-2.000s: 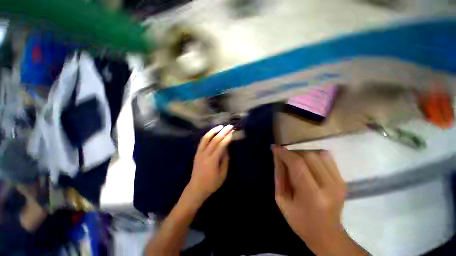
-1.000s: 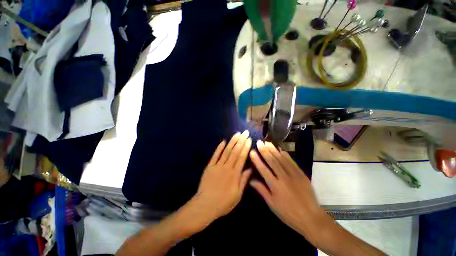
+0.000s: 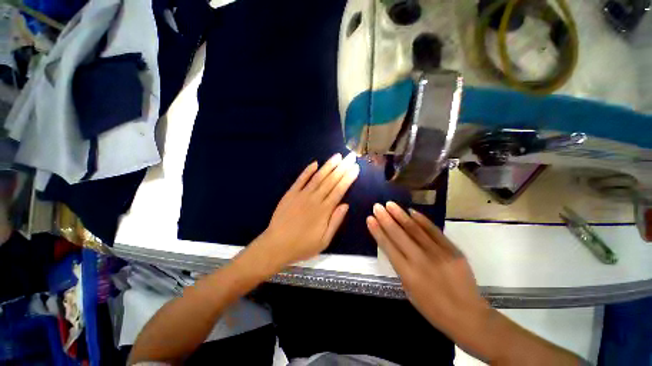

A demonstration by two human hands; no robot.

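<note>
A navy garment panel (image 3: pixel 250 136) lies flat on the white table, under the left end of the white sewing machine head (image 3: pixel 386 64). My left hand (image 3: pixel 304 214) lies flat on the panel, fingertips at the lit spot by the needle area. My right hand (image 3: pixel 425 257) rests palm down at the panel's right part, fingers slightly apart, just below the metal guard (image 3: pixel 435 129). Neither hand grips anything. The needle and presser foot are hidden by glare and the guard.
Grey and navy cut pieces (image 3: pixel 132 150) lie at the left. Greenish thread snips (image 3: pixel 590 237) and a dark phone-like object (image 3: pixel 507 182) lie right of the hands. A yellow ring (image 3: pixel 536 43) sits on the head. The ribbed table edge (image 3: pixel 336 280) runs below; blue crates stand lower left.
The navy panel has moved away from me, its near edge now on the table. My hands have moved apart, the left a little leftward and the right slightly rightward. The view has shifted closer.
</note>
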